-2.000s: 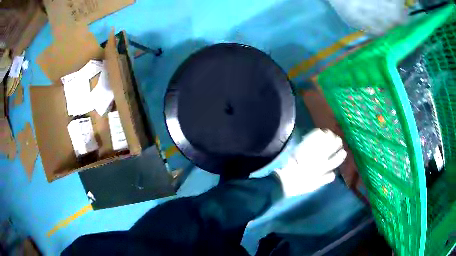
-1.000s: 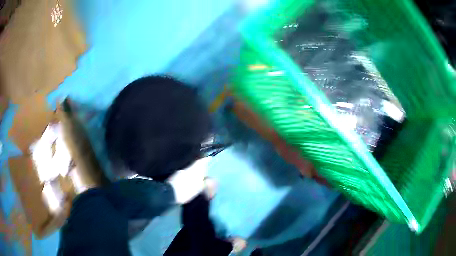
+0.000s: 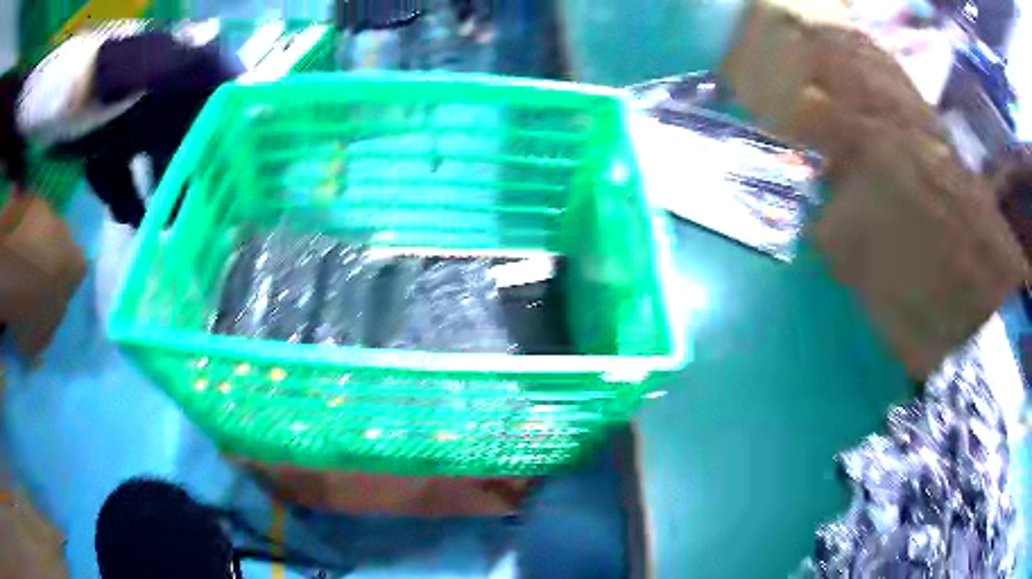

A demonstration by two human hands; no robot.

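Observation:
A bright green mesh crate [image 3: 396, 361] stands in the middle of the view, nearest in front of me. Long dark units in shiny clear plastic [image 3: 385, 296] lie inside it on its bottom, with a white piece near their right end. The picture is blurred, so their number cannot be told. Neither of my hands is in view.
The green table [image 3: 747, 452] runs along the right. On it are a brown carton [image 3: 894, 238], a glittering heap of small bagged parts [image 3: 934, 486] and a white and dark bagged item [image 3: 736, 181]. A dark round stool [image 3: 158, 532] is at the lower left.
My view has swung right, from the floor and stool to the crate and table. The crate is now central and the stool is at the lower left. My gloved hand has left the picture.

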